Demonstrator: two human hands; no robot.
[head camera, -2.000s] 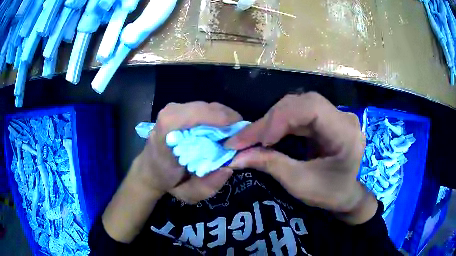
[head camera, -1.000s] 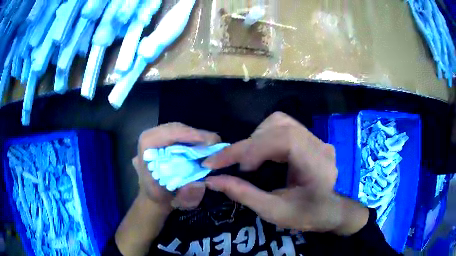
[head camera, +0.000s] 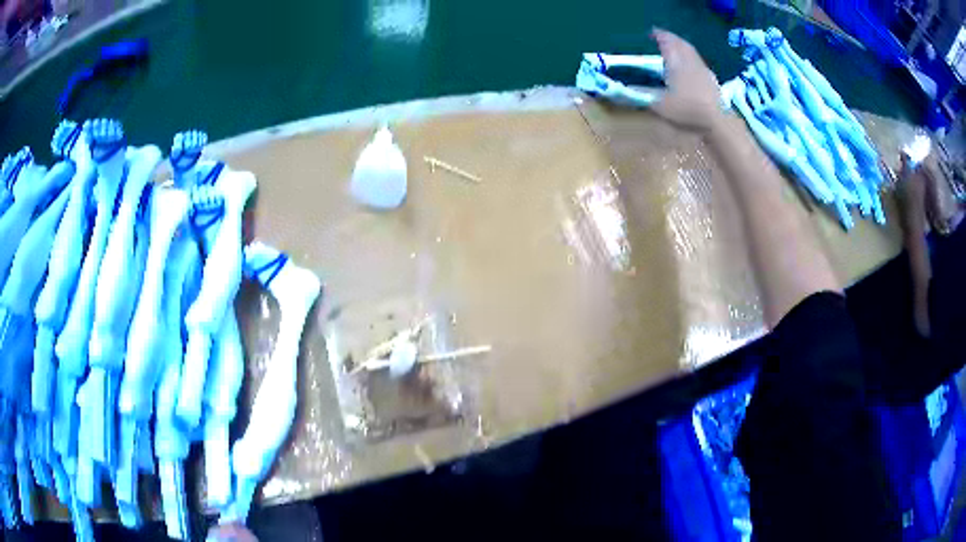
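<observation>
My right hand (head camera: 689, 90) is stretched to the table's far edge, its fingers around a pale-blue leg piece (head camera: 625, 93) with a dark-blue band. It is left of the smaller pile (head camera: 816, 127). My left hand (head camera: 231, 533) is mostly cut off by the bottom edge. Its fingers touch the narrow end of a white leg piece (head camera: 278, 371) beside the large left pile (head camera: 132, 296). Whether they grip it is unclear. A glue pad (head camera: 408, 408) bears thin sticks and a small white lump (head camera: 403, 357).
A white bottle (head camera: 379, 175) stands near the back of the cardboard-covered table (head camera: 530, 275), beside a loose stick (head camera: 452, 169). A green surface (head camera: 275, 64) runs behind. Blue crates (head camera: 689, 476) are below the right edge. Another person's arm (head camera: 919, 249) is at the far right.
The view has tilted up over the table. My hands have parted from over the lap: the right reached far forward and right with a leg piece, the left moved to the left pile's narrow ends.
</observation>
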